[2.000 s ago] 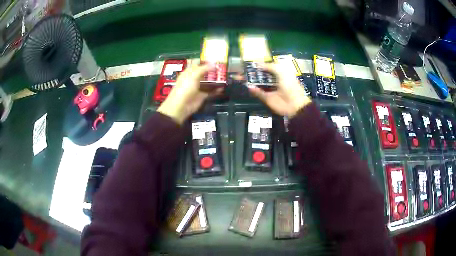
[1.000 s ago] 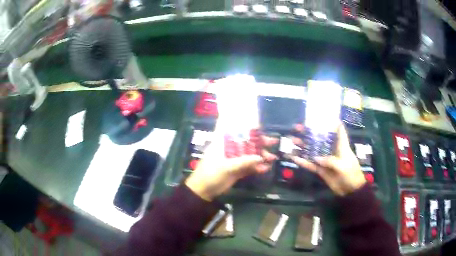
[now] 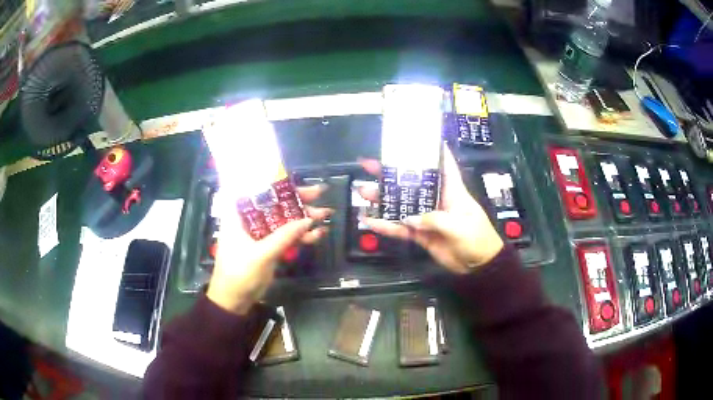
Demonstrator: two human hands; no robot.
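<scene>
My left hand (image 3: 254,254) holds a keypad phone with red keys (image 3: 270,209), front up, tilted, its screen glaring white. My right hand (image 3: 457,226) holds a keypad phone with dark keys (image 3: 410,195), front up, nearly upright in view, its screen also glaring white. Both phones are above the clear phone tray (image 3: 344,283). In the tray, a phone with a yellow frame (image 3: 471,115) lies front up and a black phone (image 3: 503,206) lies back up. Other pockets are partly hidden by my hands.
Loose batteries (image 3: 355,333) lie along the near bench edge. A smartphone (image 3: 141,291) lies on a white paper sheet (image 3: 87,301) at left, near a red figurine (image 3: 115,170) and a desk fan (image 3: 61,98). Full neighbouring trays (image 3: 619,244) are at right. A water bottle (image 3: 582,55) stands upper right.
Since two seconds ago, both phones have come nearer and their screens have turned glaring white. Since one second ago, the left phone has tilted and the camera view has shifted.
</scene>
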